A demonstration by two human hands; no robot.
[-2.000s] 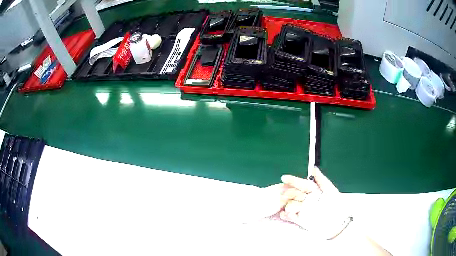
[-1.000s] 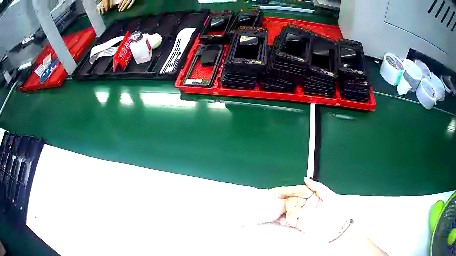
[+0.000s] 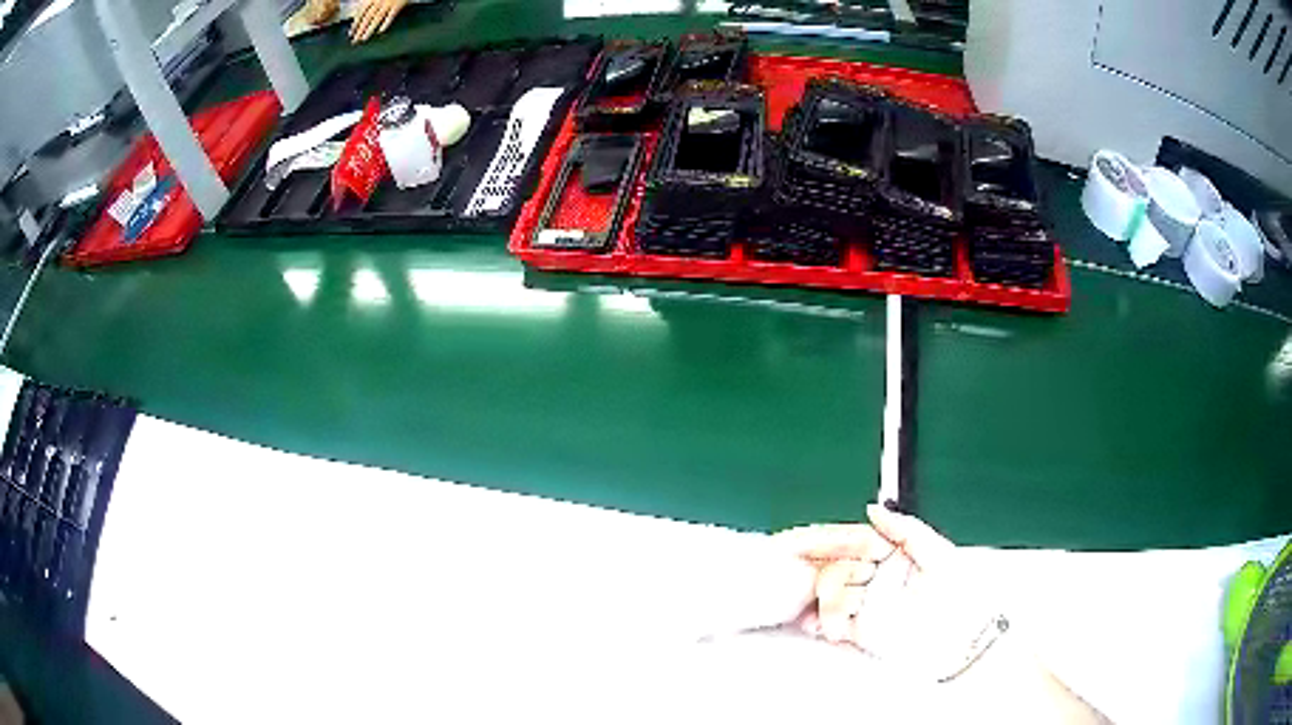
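Observation:
My right hand (image 3: 862, 584) is over the bright white mat (image 3: 354, 567) at the lower right, with a thin band at the wrist. Glare washes out much of it. Its fingers are bent, with the tips near the mat's far edge. A tiny dark spot shows at the fingertips; I cannot tell whether the hand holds anything. A narrow white-and-black strip (image 3: 893, 404) runs from the red tray's front edge to the fingertips. The red tray (image 3: 680, 265) holds several stacks of black phone frames (image 3: 694, 170). My left hand is not visible.
A black tray (image 3: 411, 220) at the back left holds a white bottle (image 3: 411, 153) and a white slotted strip (image 3: 513, 153). White rolls (image 3: 1165, 213) lie beside a pale machine (image 3: 1134, 85). A green fan (image 3: 1247, 609) is at the right edge. Another person's hand (image 3: 376, 17) shows at top left.
My right hand's fingertips are slightly lower than two seconds ago, and its fingers have shifted. Another person's hand has come into view at top left. The view has shifted slightly.

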